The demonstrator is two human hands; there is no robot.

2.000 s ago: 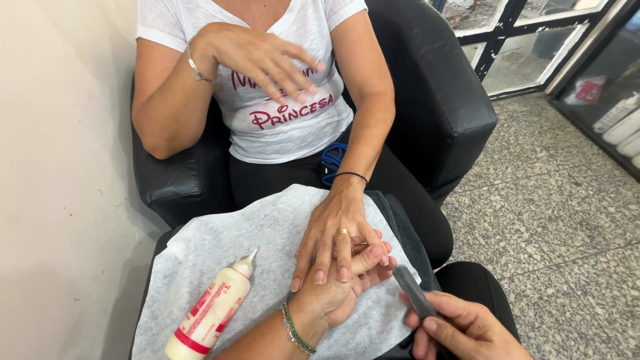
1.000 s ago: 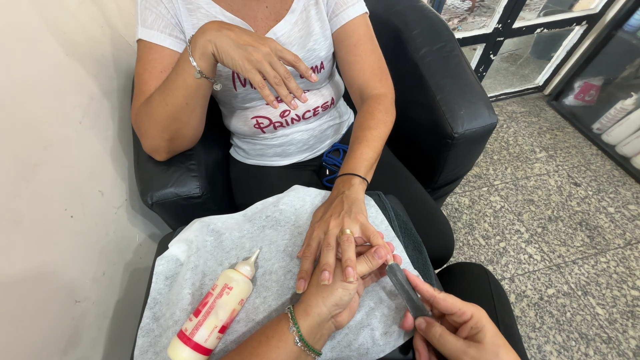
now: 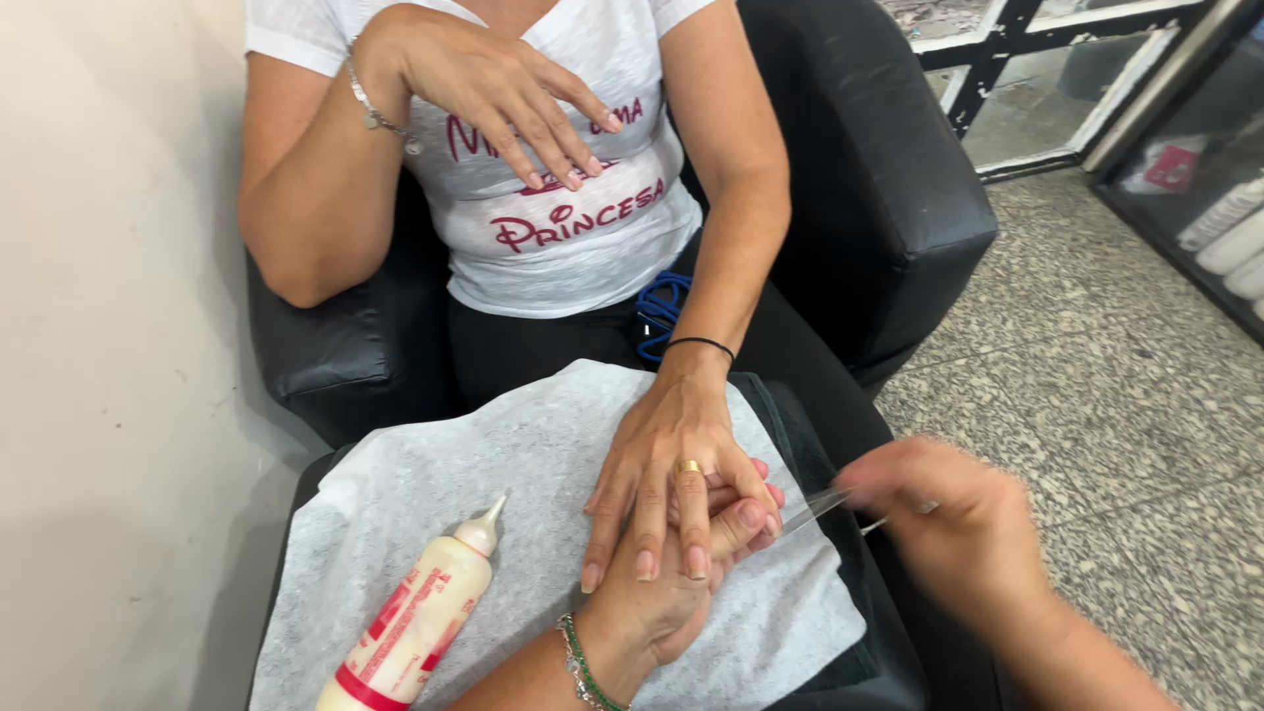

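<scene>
My left hand (image 3: 681, 583) lies palm up under the other person's hand (image 3: 667, 464), which wears a gold ring. My thumb and fingers grip its little finger (image 3: 762, 499) near the tip. At the right, my blurred right hand (image 3: 948, 533) holds a thin, shiny metal tool (image 3: 815, 509) pointing towards that fingertip; its exact kind is unclear, and whether it touches the nail cannot be told. A white paper towel (image 3: 395, 494) lies beneath the hands. On its left side rests a cream squeeze bottle (image 3: 420, 617) with a pointed nozzle.
The seated person's other hand (image 3: 513, 99) is raised before the shirt. Behind are a black armchair (image 3: 839, 128) and a blue cord (image 3: 662, 306) on the lap. A dark towel (image 3: 849, 583) edges the paper. A pale wall (image 3: 109, 346) stands left; a glass case (image 3: 1205, 168) stands right.
The grey nail file held in my right hand earlier is no longer visible, and a thin metal tool is there now. My right hand has drawn away from the fingertip, to the right.
</scene>
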